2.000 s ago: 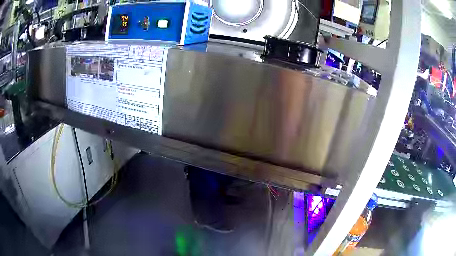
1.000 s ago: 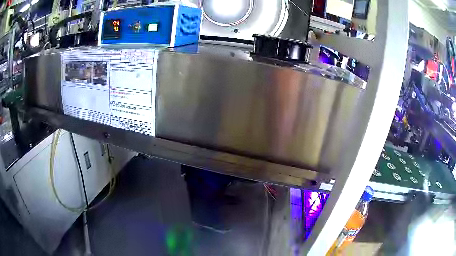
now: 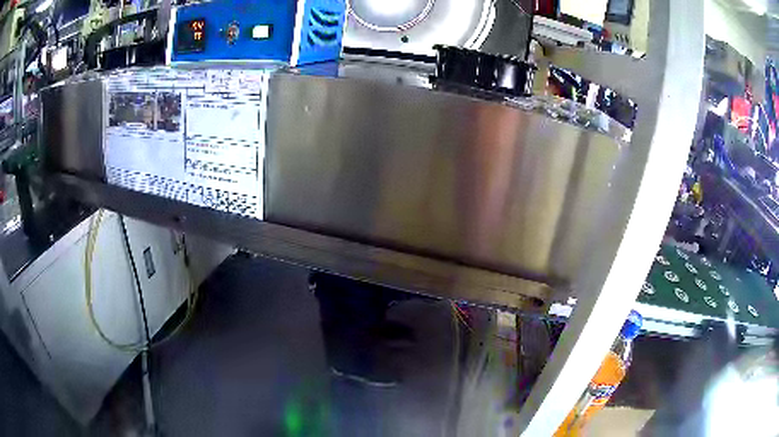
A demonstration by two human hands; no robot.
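Neither of my hands is in the picture. Nearest in front of me is the stainless-steel front (image 3: 384, 171) of the bench. An instruction sheet (image 3: 184, 141) with photos is fixed on its left part. A blue control box (image 3: 248, 32) with a lit red display and a pale green light stands on top at the upper left. A black cooling fan (image 3: 484, 70) lies on the bench top's edge. The inspection monitor (image 3: 414, 21), cut off by the top edge, shows a grey disc. Small clear parts (image 3: 581, 115) lie right of the fan, too blurred to count.
A thick white frame post (image 3: 636, 218) slants down the right side. Behind it is a green conveyor belt (image 3: 696, 286) with rows of discs. An orange drink bottle (image 3: 602, 384) with a blue cap stands below. A white cabinet (image 3: 77, 316) and yellow hose are at the lower left.
The view has shifted slightly, so the bench, box and post sit a little further left than two seconds ago. The purple light under the bench no longer shows. No hand has appeared.
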